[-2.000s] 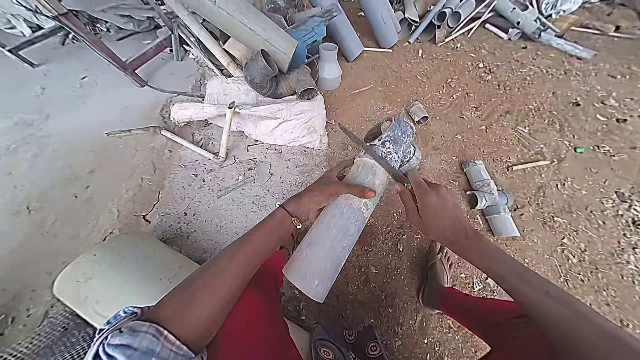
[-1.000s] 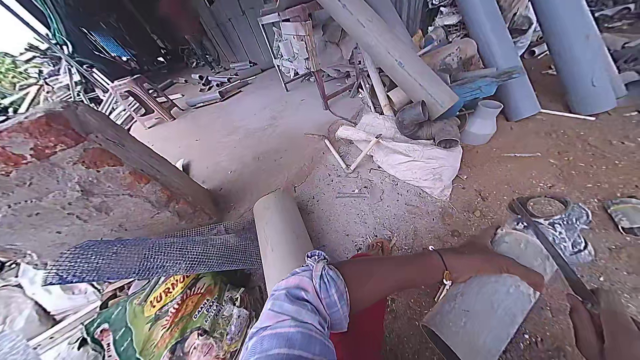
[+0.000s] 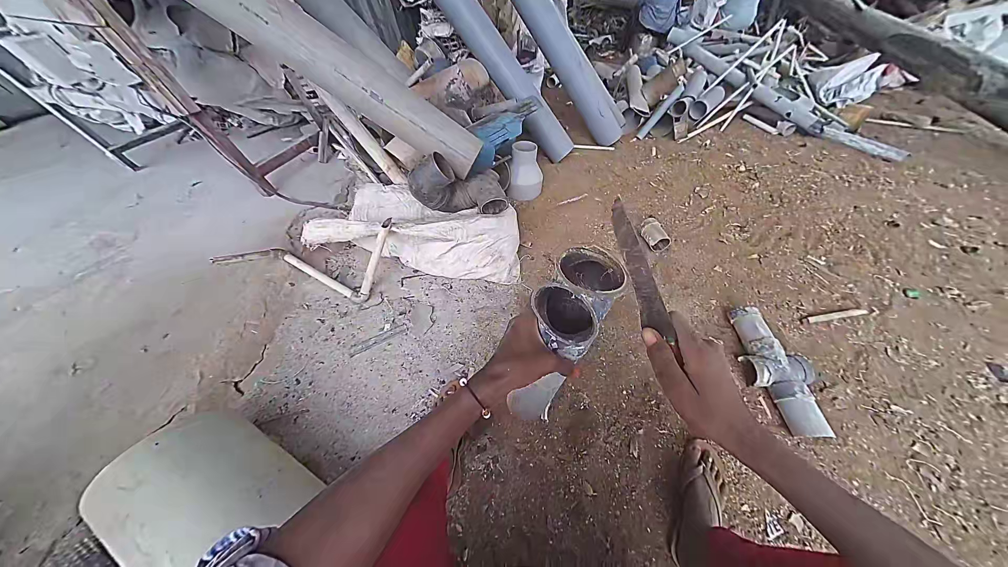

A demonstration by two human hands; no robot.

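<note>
My left hand (image 3: 520,354) grips a grey plastic pipe fitting (image 3: 568,315) near its open mouths; two round openings face up toward the camera. A length of grey pipe (image 3: 537,396) shows below that hand, partly hidden by it. My right hand (image 3: 697,378) is closed around the handle end of a long flat blade (image 3: 642,272), which looks like a knife or a saw; its tip points up and away. The blade stands just right of the fitting, apart from it.
A grey cross-shaped pipe fitting (image 3: 776,370) and a short pipe piece (image 3: 654,235) lie on the dirt. Ahead are a white sack (image 3: 457,244), dark elbow fittings (image 3: 453,187), a pipe reducer (image 3: 525,172) and leaning grey pipes (image 3: 579,79). A pale chair seat (image 3: 197,488) is at lower left.
The pipe fitting has tipped so its openings face the camera, and the blade, earlier across it, is now off to its right. The view swung left and back.
</note>
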